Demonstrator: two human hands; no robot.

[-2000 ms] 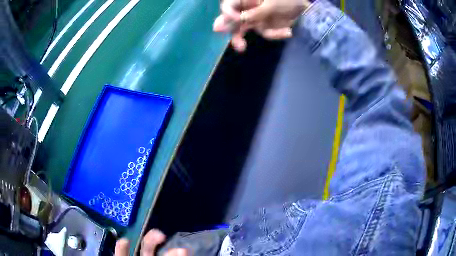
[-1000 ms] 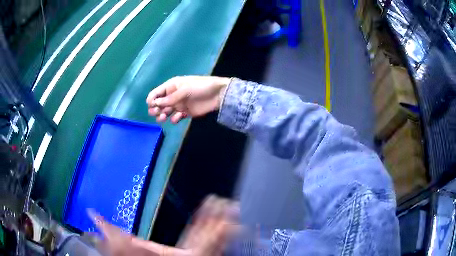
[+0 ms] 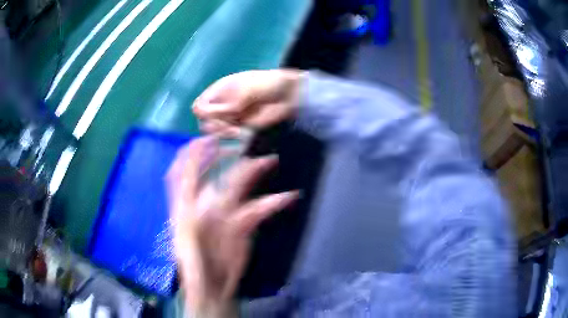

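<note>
The blue tray [image 3: 134,205] lies on the green bench, its right part hidden behind my left hand. Small pale rings [image 3: 157,264], blurred, are massed in its near right corner. My right hand [image 3: 249,99] is above the tray's far right corner, its fingers curled and pinched together; blur hides whether a ring is between the fingertips. My left hand [image 3: 215,211] reaches up from the bottom edge, blurred, with its fingers spread. Its upper fingertips are close to or overlap my right fingertips; contact cannot be told.
White stripes [image 3: 115,71] run along the green surface at the left. Blurred machine parts [image 3: 93,301] are at the lower left. Beyond the bench edge lie a dark gap, grey floor [image 3: 355,217] and a yellow line [image 3: 423,62]. Cartons [image 3: 514,180] stand at the right.
My left hand has come up from the tray's near edge to my right hand. My right hand, earlier far up at the bench edge, came back towards the tray and stays there, still pinched.
</note>
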